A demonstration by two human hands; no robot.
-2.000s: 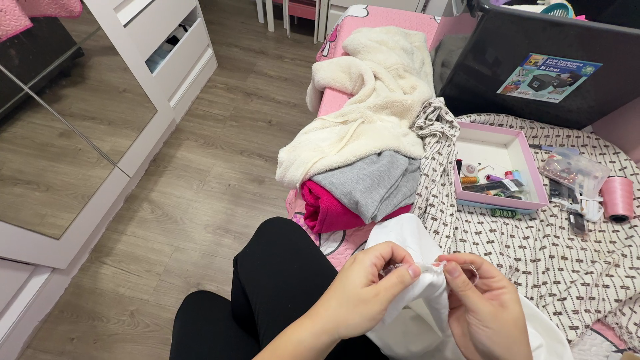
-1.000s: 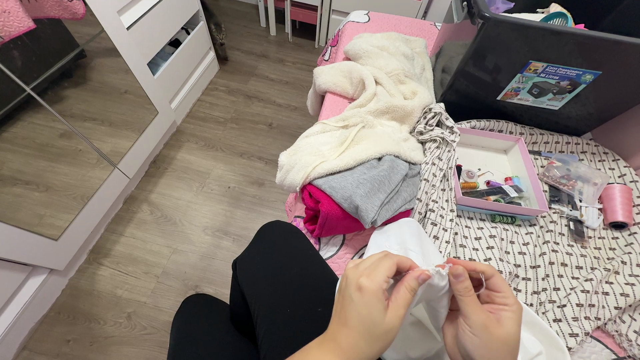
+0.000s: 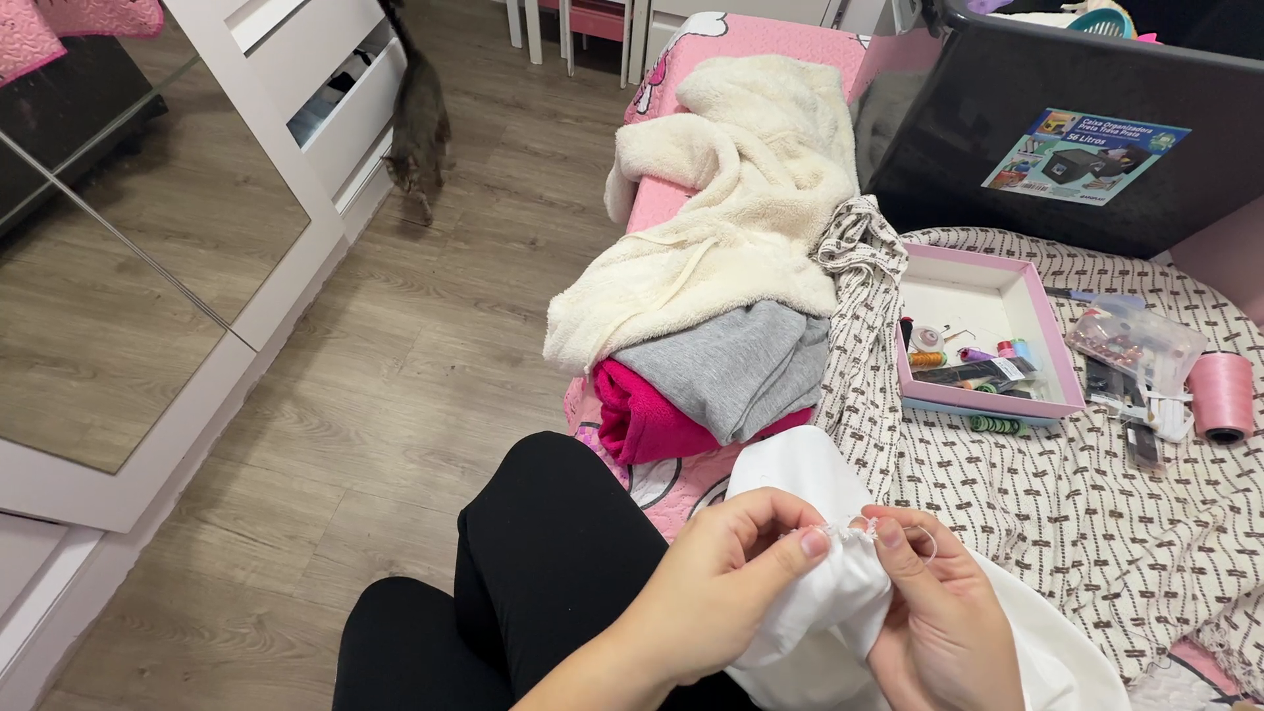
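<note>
White fabric (image 3: 825, 607) lies over my lap and the bed edge, its gathered edge raised between both hands. My left hand (image 3: 726, 583) pinches that edge between thumb and fingers from the left. From the right, my right hand (image 3: 938, 597) pinches it a short way off, fingers curled behind the cloth. A loop of white thread (image 3: 926, 541) stands out by the right fingertips. Whether a needle is held there cannot be seen. Beyond the hands, a pink-rimmed box (image 3: 1052, 341) holds thread spools and small sewing items.
A pink thread cone (image 3: 1222, 397) and a clear plastic case (image 3: 1136, 341) lie on the patterned cloth (image 3: 1007, 494). Folded grey fabric (image 3: 736, 360) and a cream fleece garment (image 3: 731, 217) are piled ahead. A black storage bin (image 3: 918, 128) stands behind. A cat (image 3: 420, 128) is on the floor by the drawers.
The cat has come further into view beside the drawers; one second ago only part of it showed at the top. Both hands stay at the gathered white edge.
</note>
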